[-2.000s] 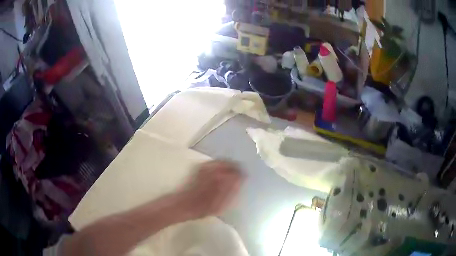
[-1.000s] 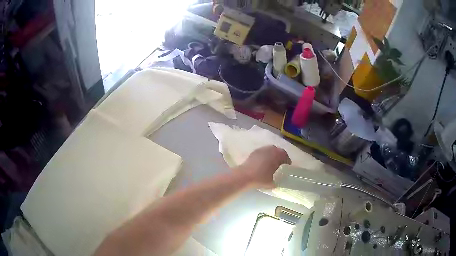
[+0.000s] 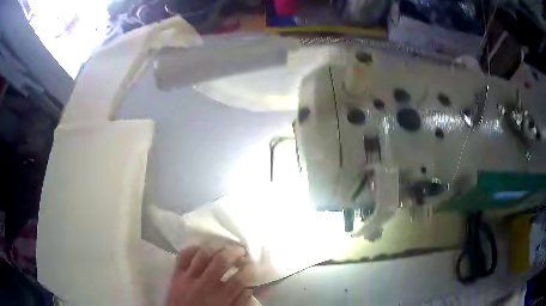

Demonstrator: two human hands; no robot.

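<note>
A cream fabric piece point(image 3: 206, 222) lies left of the needle area, partly washed out by bright light. My left hand point(image 3: 209, 276) is at the bottom edge, its curled fingers holding the front of this piece; a pale band shows on one finger. My right hand is not in view. The off-white sewing machine head point(image 3: 383, 119) fills the right, with its presser foot area point(image 3: 350, 220) low at its left end. A thick stack of cream panels point(image 3: 90, 203) lies at the left.
Black-handled scissors point(image 3: 477, 254) lie right of the needle, beside a yellow item point(image 3: 521, 242). A green control panel point(image 3: 494, 192) is on the machine's front. A long pale bar point(image 3: 221, 64) extends left behind the head, over more cream fabric point(image 3: 254, 89). Blurred items line the back.
The view has swung down and right towards the machine. My left hand has moved from the cream fabric behind the head to the piece at the front, left of the needle.
</note>
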